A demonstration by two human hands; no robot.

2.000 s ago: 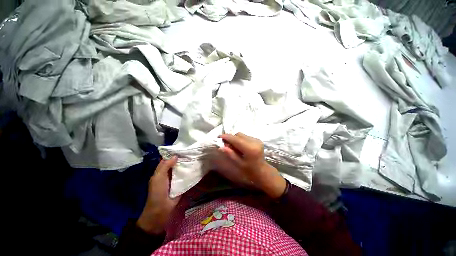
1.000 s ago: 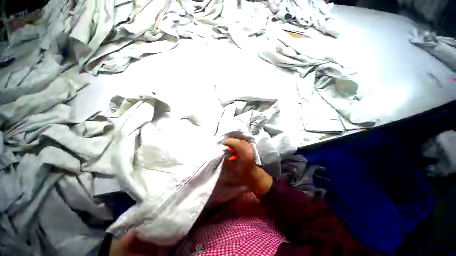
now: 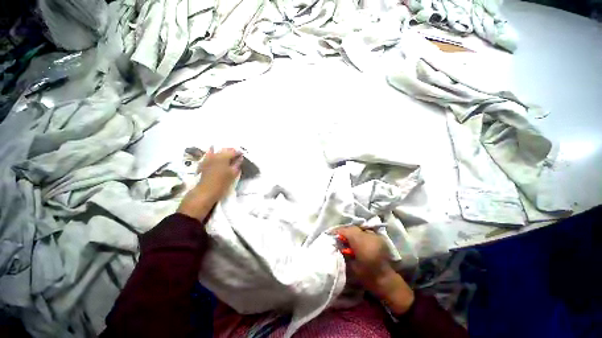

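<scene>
The pale garment (image 3: pixel 264 257) lies crumpled over the table edge and onto my lap, in the middle of the view. My left hand (image 3: pixel 221 170) is stretched forward onto its far left part, with the fingers closed on the cloth near a small dark round dot. My right hand (image 3: pixel 366 254) is at the garment's right side near the table edge. It holds the orange-red thread snips (image 3: pixel 344 245), which are mostly hidden in the fist. I cannot tell if it also grips cloth.
Heaped pale garments (image 3: pixel 72 218) cover the left side, and more (image 3: pixel 218 39) lie along the far side of the white table (image 3: pixel 284 92). Another pale garment (image 3: pixel 488 152) lies at the right. A brown flat piece (image 3: pixel 449 45) is at the far right. Blue material (image 3: pixel 541 277) is below the table edge.
My left hand has moved from the garment's near edge by my lap to its far left part. My right hand, still with the snips, has moved right and nearer. The view has shifted.
</scene>
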